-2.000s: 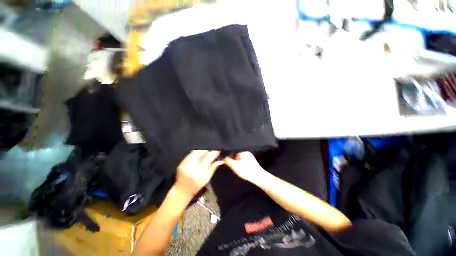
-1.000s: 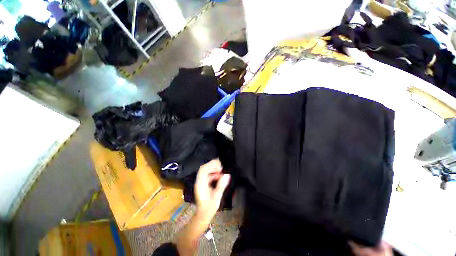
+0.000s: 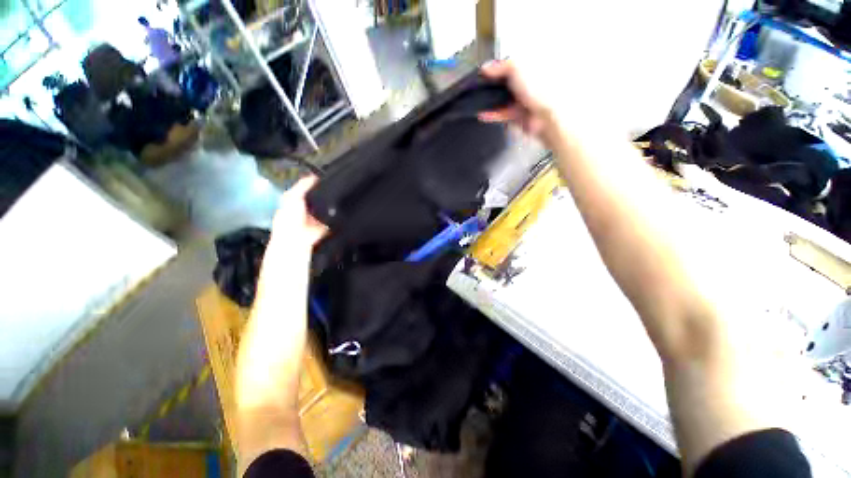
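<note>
A black garment (image 3: 401, 168) is held up in front of me, stretched between my two hands over the pile at the left of the table. My left hand (image 3: 300, 213) grips its lower left corner. My right hand (image 3: 519, 105) grips its upper right corner, with fingers on the folded edge. The garment is tilted, its right end farther from me. Its lower part overlaps black garments (image 3: 401, 317) piled below, one with a white drawcord loop (image 3: 345, 348). Where the held garment ends against the pile is hard to tell.
The white table (image 3: 597, 308) with a taped, worn left corner is at right, with black cloth pieces (image 3: 765, 154) at its back and part of a machine at its right edge. A blue crate edge (image 3: 446, 239) and cardboard box (image 3: 327, 411) are left of it. People sit far left.
The garment has left the table and is now held up at the left over the pile. My left hand, empty before, now grips it. My right arm has reached far forward and left.
</note>
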